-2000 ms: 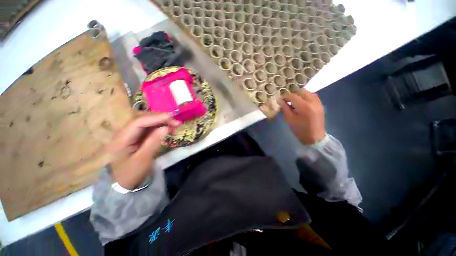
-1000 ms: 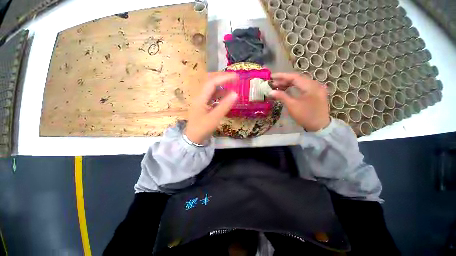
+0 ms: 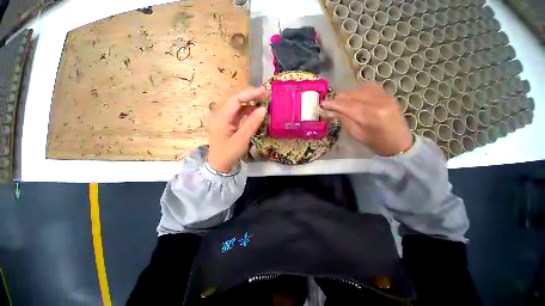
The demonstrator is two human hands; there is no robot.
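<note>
The pink holder lies on the round speckled stand. A white piece sits in the holder's right half. My left hand is beside the holder's left edge, thumb and fingers apart, with nothing visible in it. My right hand is at the holder's right edge, its fingertips by the white piece; whether they pinch anything cannot be made out. Many short grey-brown tubes stand upright on the board at right. The wooden board at left is bare and stained.
A crumpled dark grey cloth lies behind the holder, with pink beneath it. One tube stands at the left board's far right corner. The grey-white base sheet lies under the stand. The table's near edge runs in front of me.
The view has swung round since the oldest frame. My right hand has come from the tube board to the holder. Since the last frame, my left hand has drawn back left, uncovering the holder.
</note>
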